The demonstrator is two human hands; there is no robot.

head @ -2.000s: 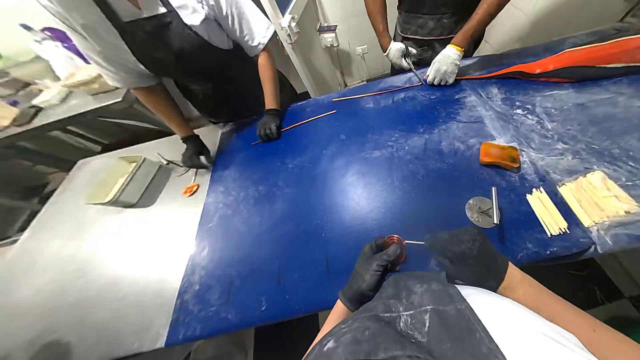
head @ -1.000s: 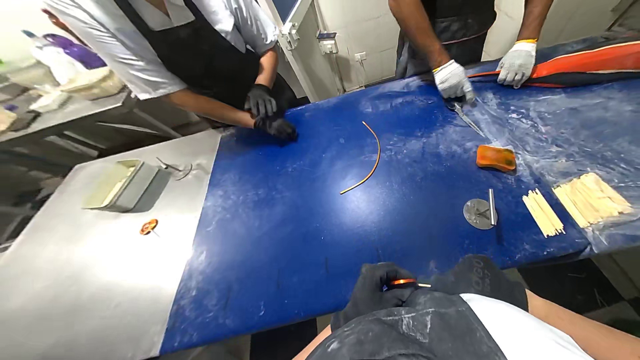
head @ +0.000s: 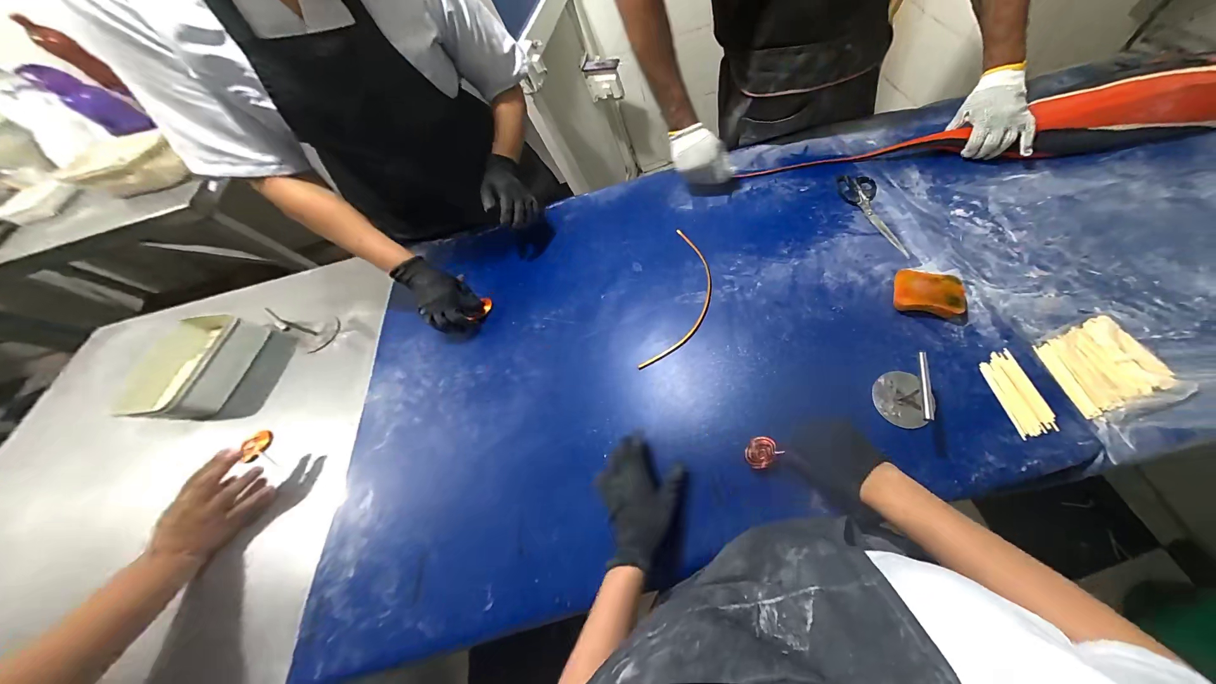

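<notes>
My left hand, in a black glove, is spread just over the blue work mat with nothing in it. To its right a red spiral lollipop lies by my right hand, also black-gloved and blurred; the stick points at its fingers, and whether they hold it is not clear. Farther up the mat lies a thin curved candy rope. A round metal disc with a bar handle sits right of my right hand.
Bundled white sticks, an orange block and scissors lie at right. A co-worker's black glove presses an orange candy. Another co-worker's white gloves handle a striped candy mass. A bare hand nears a lollipop at left.
My hands have moved apart, and the spiral candy that was between them is over the mat. A bare hand has come in at the left. The white-gloved co-worker's hands are farther apart, drawing a thin strand.
</notes>
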